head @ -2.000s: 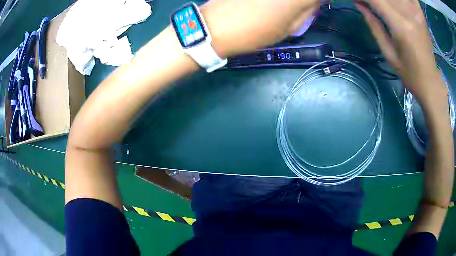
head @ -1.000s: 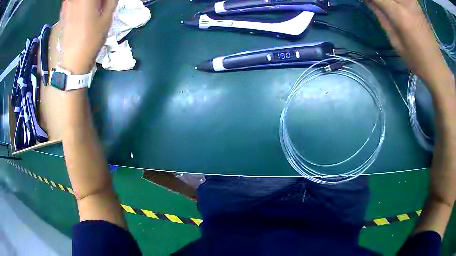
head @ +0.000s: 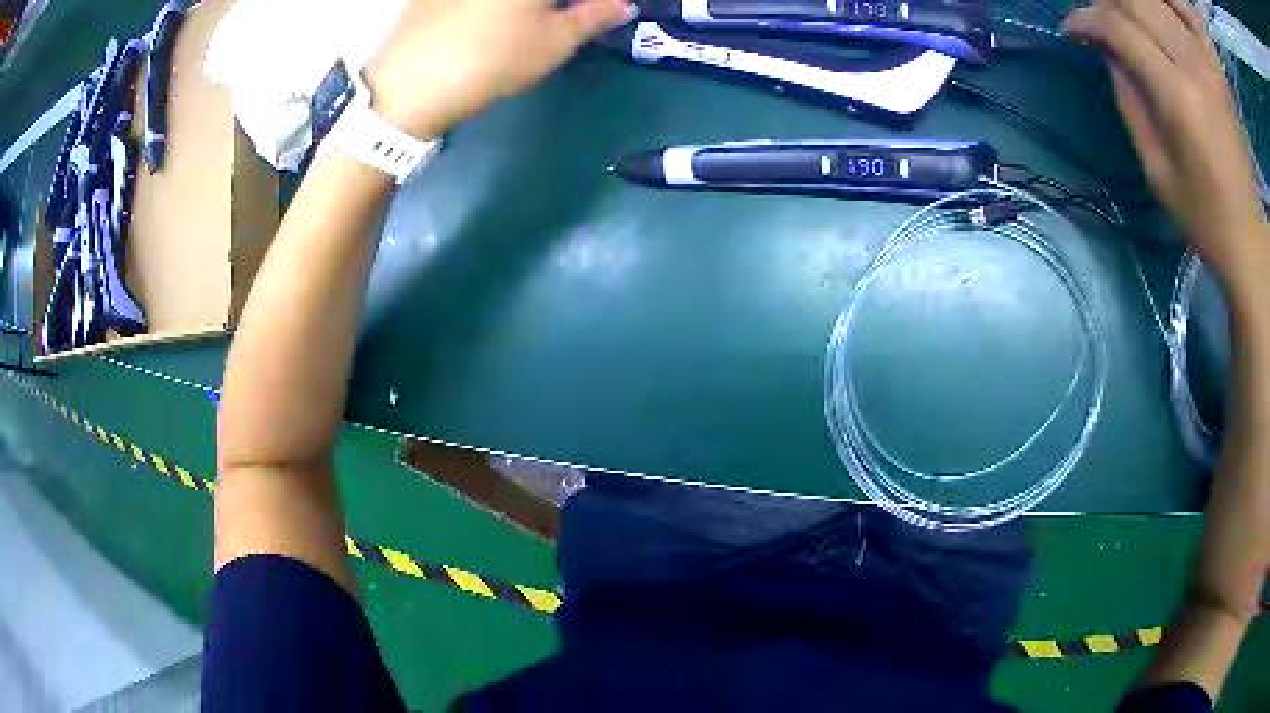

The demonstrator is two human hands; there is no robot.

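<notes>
A dark pen (head: 780, 167) with a pale band lies across the bench, its display reading about 190. Above it lies a pen (head: 822, 74) showing its white side. Another pen (head: 926, 17) with a lit display is partly cut off by the top edge. My left hand (head: 481, 59) is at the top, fingertips by the tip end of the top pen; whether it grips anything is unclear. My right hand (head: 1163, 77) is at the top right, fingertips closed on a thin filament strand (head: 1033, 28) at that pen's rear.
A clear filament coil (head: 844, 376) lies at the front edge, a plug (head: 994, 215) on its upper rim. Another coil (head: 1181, 348) is partly behind my right arm. An open cardboard box (head: 188, 209) of pens stands left, beside a crumpled white cloth (head: 265, 84). A scrap box (head: 481, 488) is below the edge.
My left hand has moved from the cloth back right to the top pen's tip end. The view has shifted, so the pens and coil appear further right. My right fingers have closed together.
</notes>
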